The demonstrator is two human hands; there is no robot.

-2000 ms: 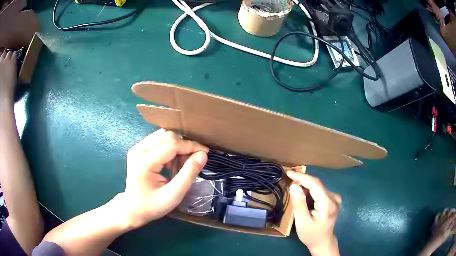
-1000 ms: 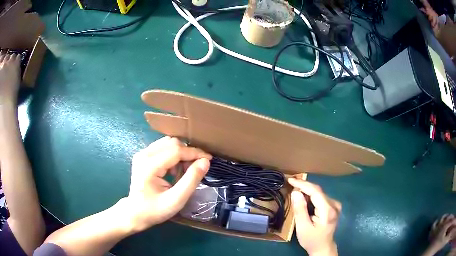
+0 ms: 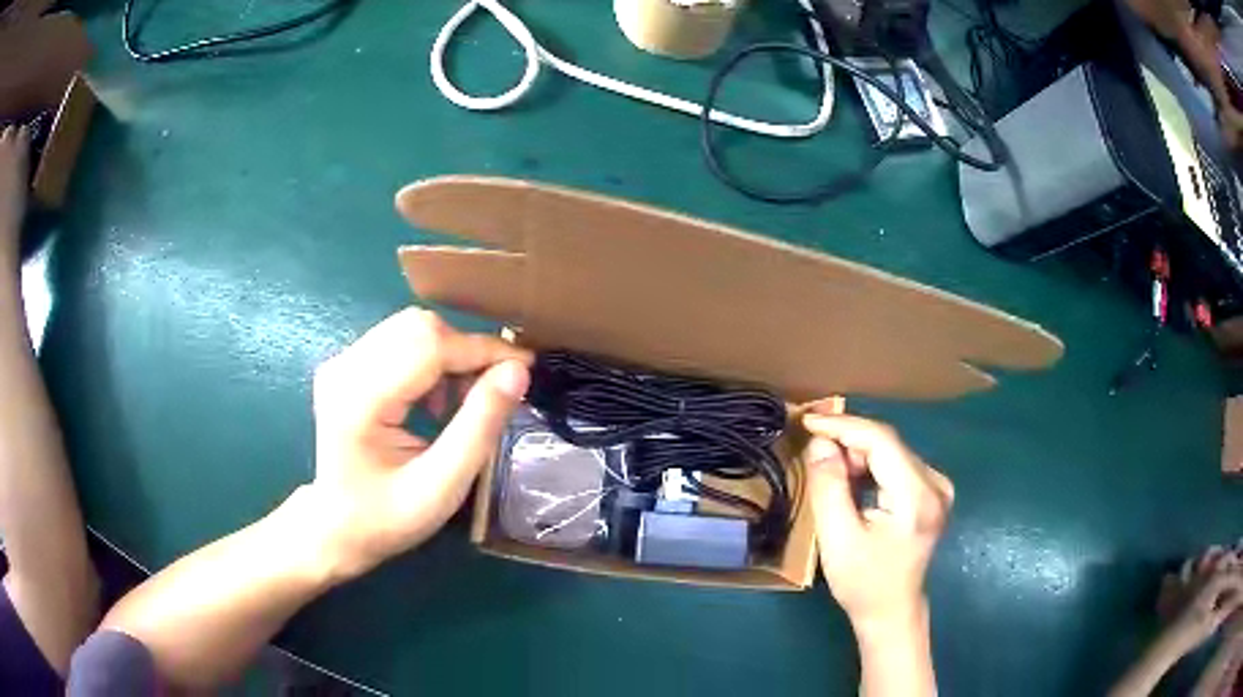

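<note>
An open brown mailer box (image 3: 641, 569) lies in front of me, its lid (image 3: 736, 293) standing up behind the tray. A coiled black cable bundle (image 3: 668, 411) lies across the back of the box. A grey-blue power adapter (image 3: 693, 539) sits front right, with a pale plug (image 3: 678, 490) above it. A rounded grey item in clear plastic (image 3: 552, 490) sits front left. My left hand (image 3: 423, 415) pinches the box's back left corner beside the coil. My right hand (image 3: 875, 511) pinches the right wall near its back corner.
Behind the lid lie a looped white cord (image 3: 641, 98), a tan tape roll (image 3: 678, 21) and a looped black cable (image 3: 709, 136). Grey box-shaped equipment (image 3: 1043, 170) stands at the right. Another person's arm (image 3: 41, 449) and box are at the left; another person's hands (image 3: 1206, 592) are lower right.
The box and both hands appear higher in the view, and the lid stands more open. My left hand has shifted left, uncovering more of the tray's left end. The background has shifted up.
</note>
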